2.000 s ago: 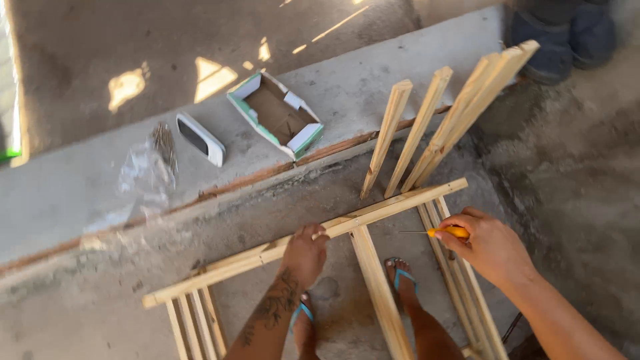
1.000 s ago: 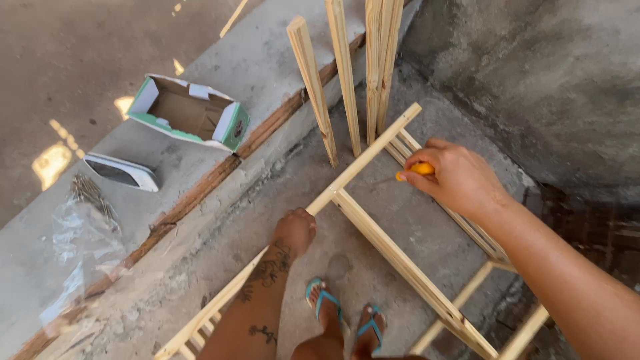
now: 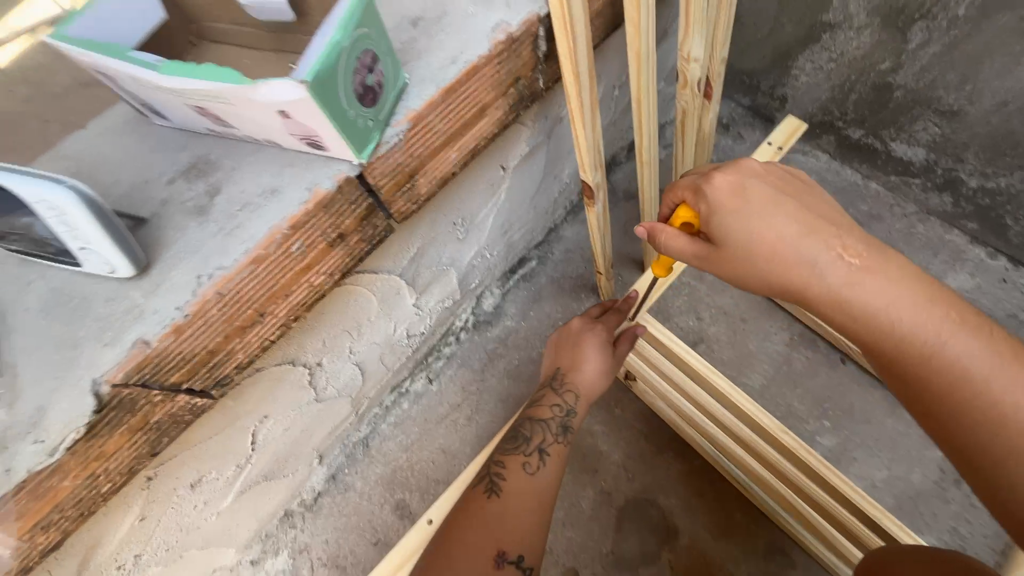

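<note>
My right hand grips a screwdriver by its yellow handle; the shaft slants down to the top rail of a pale wooden frame, with its tip at the joint where several slats meet the rail. My left hand lies at that joint, its thumb and fingers on either side of the screwdriver's tip. Whether a screw is under the tip cannot be told. The far end of the rail shows two small holes beyond my right hand.
Several loose wooden strips lean upright just past the joint. At the left, a brick-edged concrete ledge bears an open cardboard box and a white and grey device. A rough grey wall rises at the upper right.
The screwdriver's tip has come down to the rail joint, and my left hand has moved along the rail to it. The view is much closer to the frame.
</note>
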